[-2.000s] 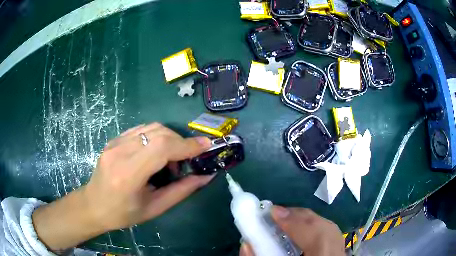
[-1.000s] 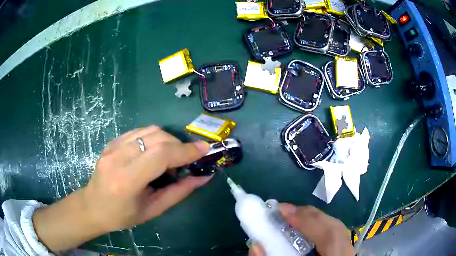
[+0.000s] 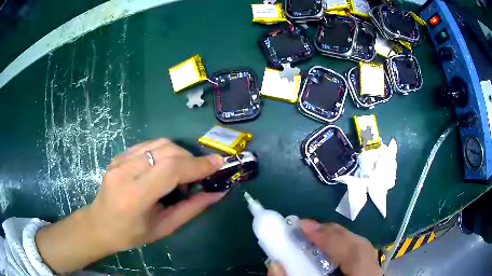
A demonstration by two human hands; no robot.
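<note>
My left hand (image 3: pixel 143 188), bare with a ring, grips a watch housing (image 3: pixel 233 173) tilted on its side between thumb and fingers. Its inside faces toward the dispenser. A yellow-edged battery (image 3: pixel 225 139) lies just beyond the housing, joined by thin wires. My right hand (image 3: pixel 337 245), cut off by the lower edge, holds a white glue dispenser (image 3: pixel 280 240). Its pale tapered tip points up and left, a little below and right of the housing, not touching it. No glue can be made out at the tip.
Several watch housings (image 3: pixel 322 93) with batteries lie on the green mat (image 3: pixel 162 108) at upper right. One housing (image 3: pixel 329 153) sits beside a crumpled white wipe (image 3: pixel 372 178). A metal plate (image 3: pixel 195 97) lies at upper middle. A blue controller (image 3: pixel 465 91) and clear hose (image 3: pixel 426 188) are at right.
The dispenser has moved slightly right and down from the held housing, leaving a wider gap at its tip. The left hand keeps its grip; the housing is tilted slightly differently. The view has shifted slightly.
</note>
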